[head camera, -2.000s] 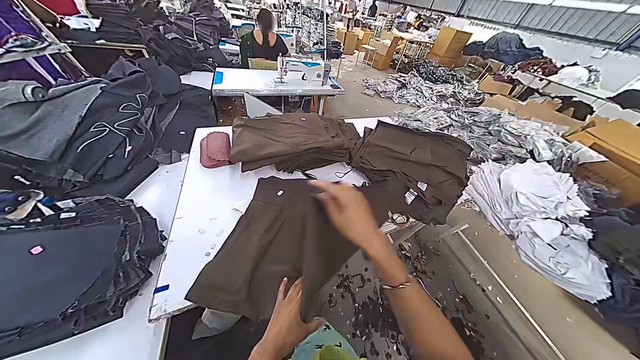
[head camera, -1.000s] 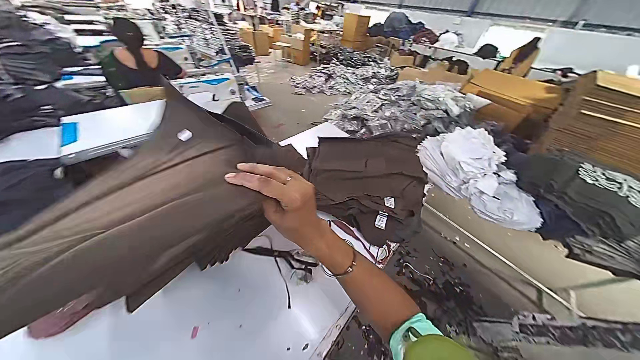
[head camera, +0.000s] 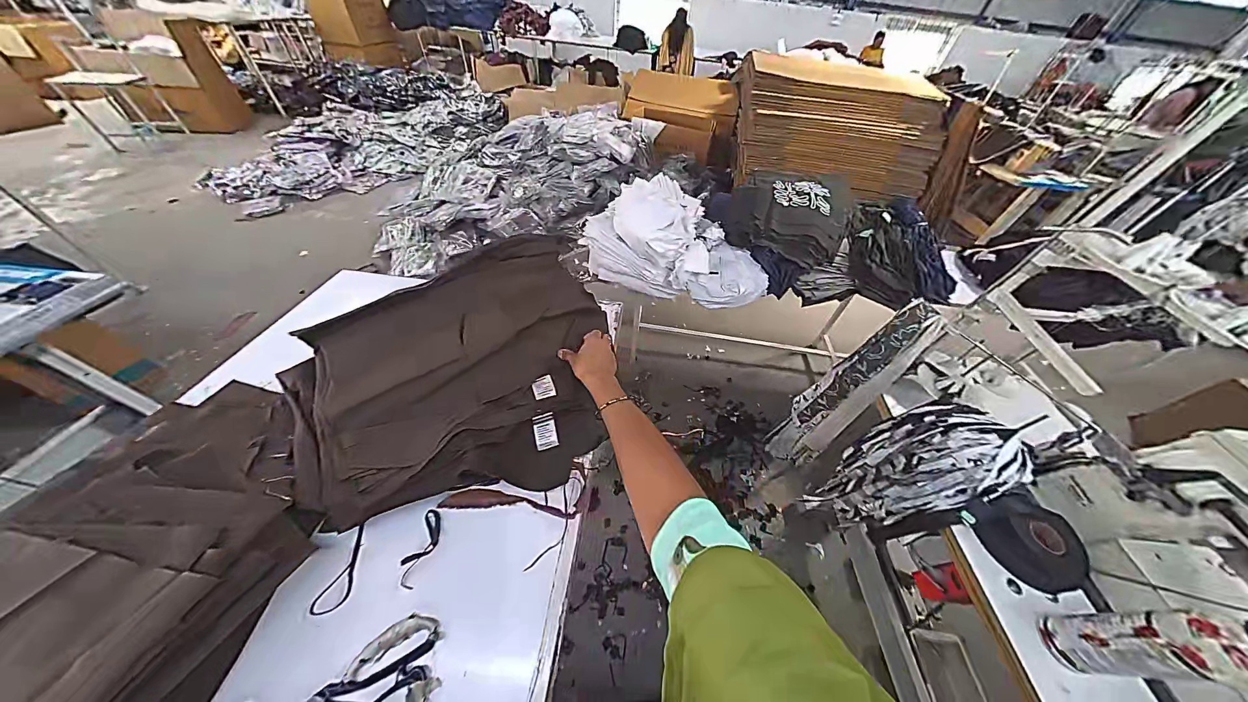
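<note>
My right hand (head camera: 591, 361) is at the right edge of a stack of dark brown cloth pieces (head camera: 439, 361), its fingers on the edge and partly hidden by it. Two white labels with writing (head camera: 544, 414) lie on that stack near the hand. A second pile of brown cloth (head camera: 146, 546) fills the lower left and meets the first. Both rest on a white table (head camera: 487, 604). Dark cords (head camera: 421, 546) and a loose loop of trimming (head camera: 390, 648) lie at its near part. My left hand is out of view.
Beyond the table are white cloth bundles (head camera: 663, 239), a heap of plastic-wrapped garments (head camera: 526, 175) and stacked cardboard (head camera: 838, 122). Dark scraps (head camera: 721, 439) litter the floor. At right, a machine table (head camera: 1004, 624) carries striped cloth strips (head camera: 926, 463). Two people (head camera: 677, 44) are far back.
The view has swung far to the right. My right hand has gone from the raised brown cloth to the edge of the labelled stack. My left hand, seen two seconds ago, is out of view.
</note>
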